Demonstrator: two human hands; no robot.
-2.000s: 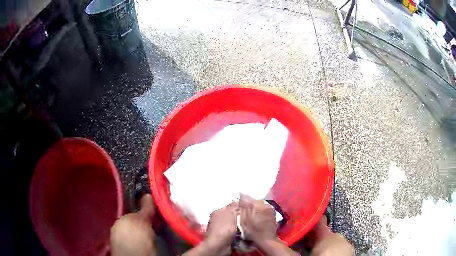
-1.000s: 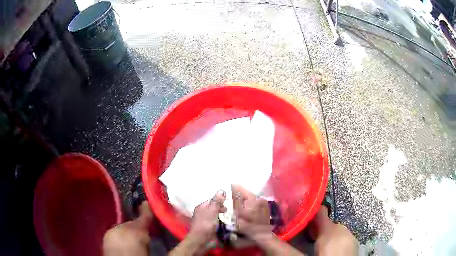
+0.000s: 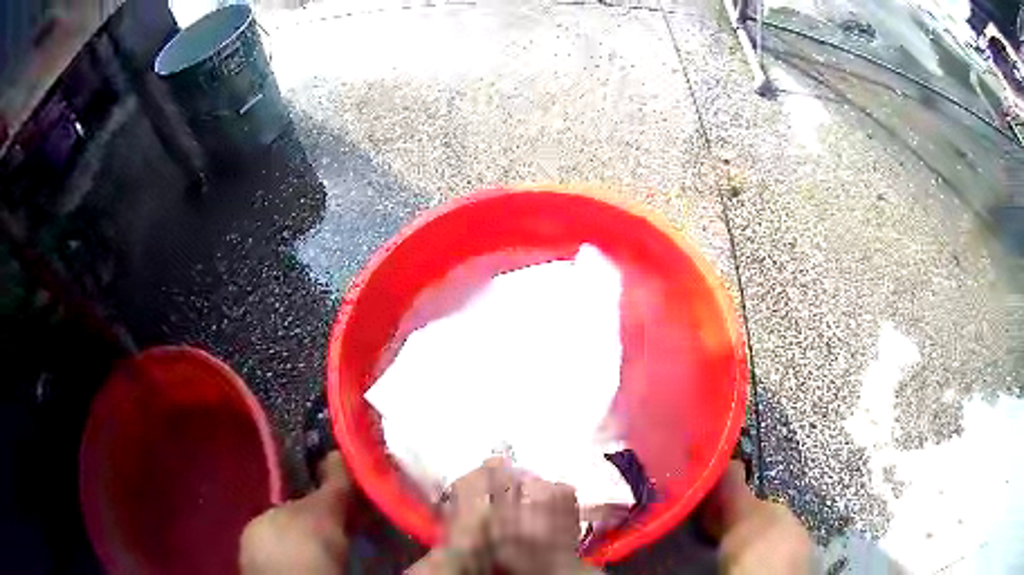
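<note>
A bright white garment (image 3: 505, 359) lies spread in the large red basin (image 3: 387, 264), over cloudy pinkish water. A dark trim piece (image 3: 631, 472) shows at the garment's lower right, near the basin's near rim. My left hand (image 3: 472, 511) and my right hand (image 3: 539, 517) are pressed together at the garment's near edge, with fingers closed on the cloth. Both hands are blurred, and the cloth inside them is mostly hidden.
A smaller dull red basin (image 3: 180, 461) stands at the left in shade. A dark green bucket (image 3: 225, 84) stands at the far left. My knees flank the large basin. A metal stand leg (image 3: 761, 62) is at the upper right. Wet pebbled concrete (image 3: 539, 124) lies beyond.
My hands were slightly apart a second ago and are now together. The dark trim shows more at the right. The garment's far part has barely moved.
</note>
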